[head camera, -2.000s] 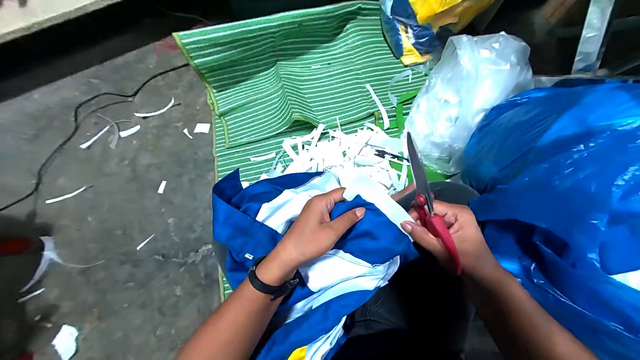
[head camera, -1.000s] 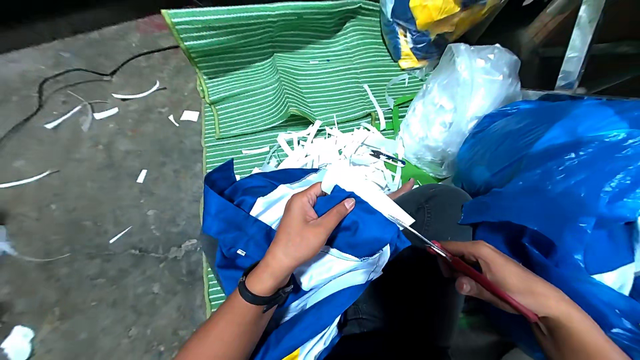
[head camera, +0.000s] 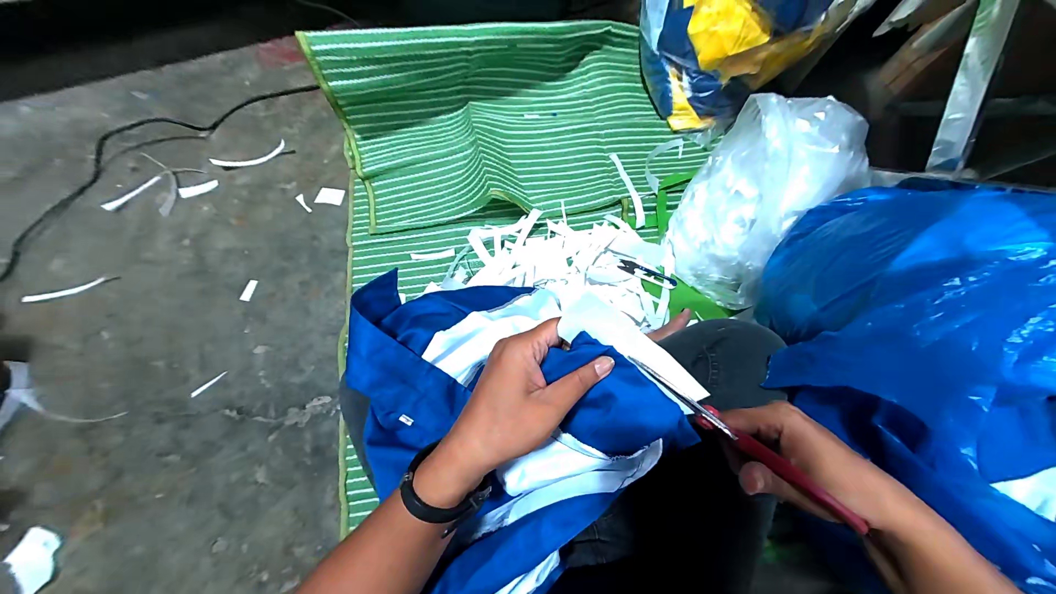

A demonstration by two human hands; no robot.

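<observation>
A blue and white cloth garment [head camera: 412,355] lies bunched over my lap. My left hand [head camera: 524,396] pinches its blue fabric together with a white backing strip [head camera: 635,338] that stands up along the edge. Red-handled scissors [head camera: 784,470] are in my right hand [head camera: 775,450], their blades lying between the white strip and the blue cloth. How far the blades are parted cannot be told. Just beyond the garment is a heap of white cut scraps [head camera: 561,256], with small dark thread snips [head camera: 648,273] on it.
A green striped mat [head camera: 495,157] lies under the scraps, its far part folded. To the right are a clear plastic bag [head camera: 767,190], a large blue plastic bag [head camera: 916,272] and a yellow and blue bag [head camera: 726,49]. A black cable [head camera: 157,122] and scattered scraps lie on the concrete floor.
The scissors have turned from pointing up, clear of the cloth, to lying with their blades at the white strip. My left hand keeps its hold on the cloth.
</observation>
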